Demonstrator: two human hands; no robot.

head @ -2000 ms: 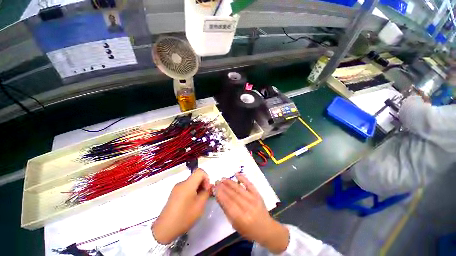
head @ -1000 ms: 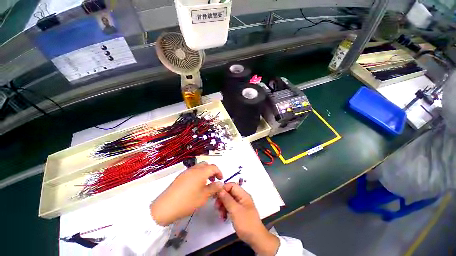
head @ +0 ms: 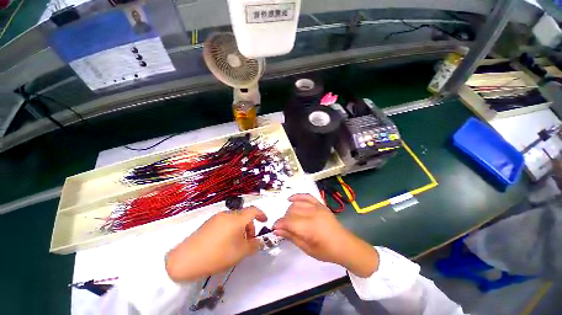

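Observation:
My left hand (head: 215, 241) is over the white work sheet (head: 138, 255), its fingertips pinching a small dark and whitish piece of the wire harness (head: 266, 234). My right hand (head: 314, 229) is just to its right, with its fingertips at the dark end of the same piece. Thin leads run down from under my left hand to small dark parts (head: 208, 298) at the sheet's near edge. A black round-headed part (head: 233, 202) lies by the parts tray's near edge. Exact finger contact is partly hidden and blurred.
The long cream parts tray (head: 61, 231) holds red lead wires (head: 154, 206) and white connectors. Black tape rolls (head: 317, 144), a tape dispenser (head: 373, 138) and a red-orange handled tool (head: 336, 194) stand right of it. A desk fan (head: 234, 60) is behind; a blue bin (head: 488, 152) is right.
My right hand has turned from fingers raised to palm down beside my left fingertips. Dark pieces seen on the sheet beyond my hands are no longer visible there. The view has shifted slightly.

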